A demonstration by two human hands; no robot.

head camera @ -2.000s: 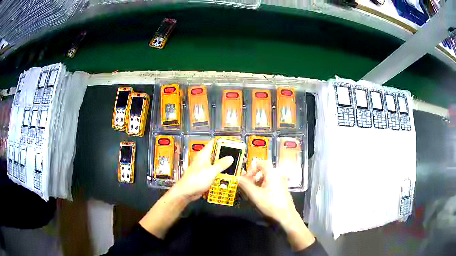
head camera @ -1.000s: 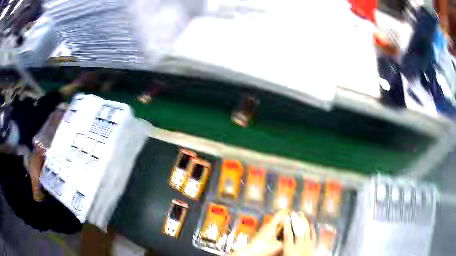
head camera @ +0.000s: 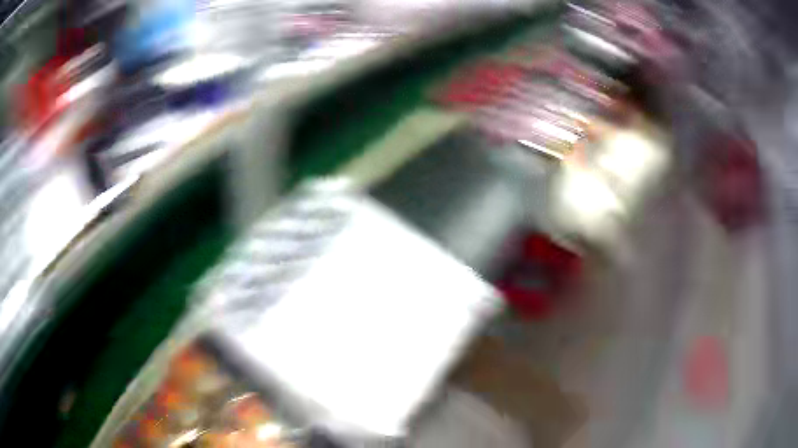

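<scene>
The view is strongly blurred. The white sheet stack (head camera: 359,324) lies tilted in the middle, with blurred grey rows of front panels (head camera: 284,236) along its upper left part. Orange phone bodies (head camera: 188,376) show as smears at the bottom left, cut off by the lower edge. Single phones cannot be told apart there. Neither of my hands can be made out.
A green belt (head camera: 105,306) runs from lower left to upper right, crossed by a pale post (head camera: 254,162). Red and pink shapes (head camera: 490,87) lie beyond the stack at upper right. A dark red object (head camera: 538,271) is right of the stack. A cluttered shelf fills the upper left.
The view has swung sharply to the right and turned. The white stack is now central, the orange bodies are at the bottom left, and my hands have dropped out of sight.
</scene>
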